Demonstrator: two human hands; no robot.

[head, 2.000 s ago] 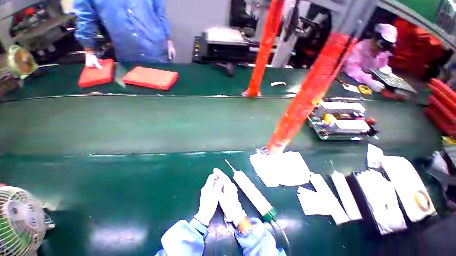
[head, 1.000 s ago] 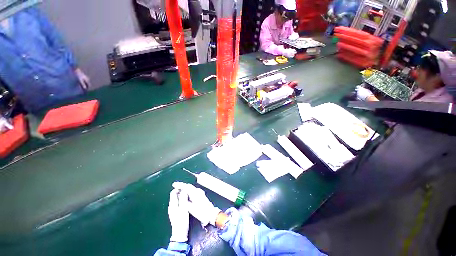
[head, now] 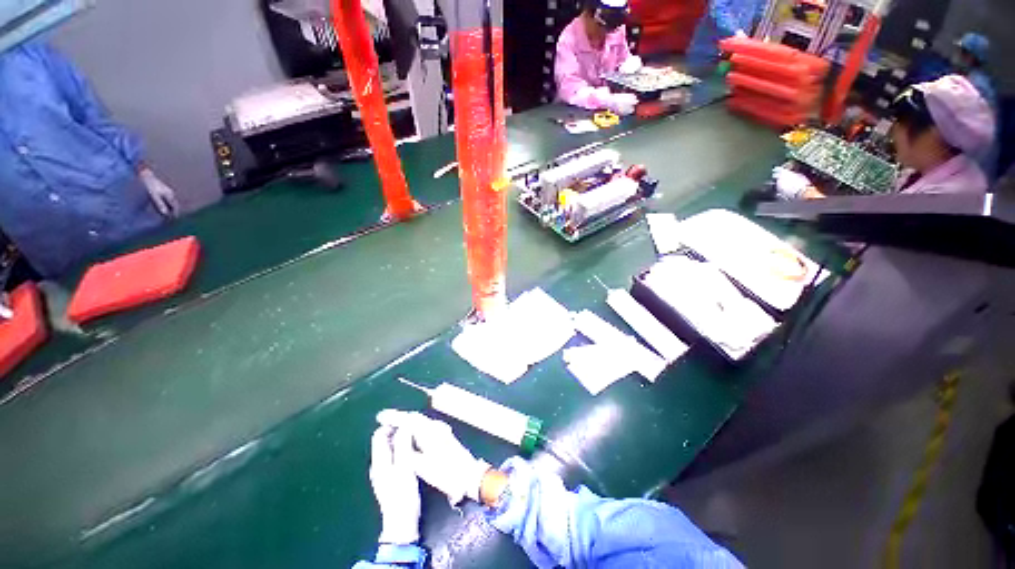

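My left hand [head: 395, 486] and my right hand [head: 437, 453], both in white gloves, rest together at the fingertips above the near bench top. No held object shows; the space between the palms is hidden. A white glue syringe [head: 479, 412] with a green cap lies just beyond my right hand, its thin needle pointing left and away. A hose runs from the cap towards my right sleeve. The syringe is not in either hand.
White sheets [head: 514, 336], a spare glue tube [head: 647, 323] and a black box [head: 703, 303] lie right. A circuit board [head: 585, 195] sits on the belt beyond an orange post [head: 482, 167]. Red-orange pads [head: 136, 278] lie far left. Several people stand or sit around the line.
The view has swung right, bringing another worker and board into sight and taking the fan out. My hands stay together; the syringe still lies beside them.
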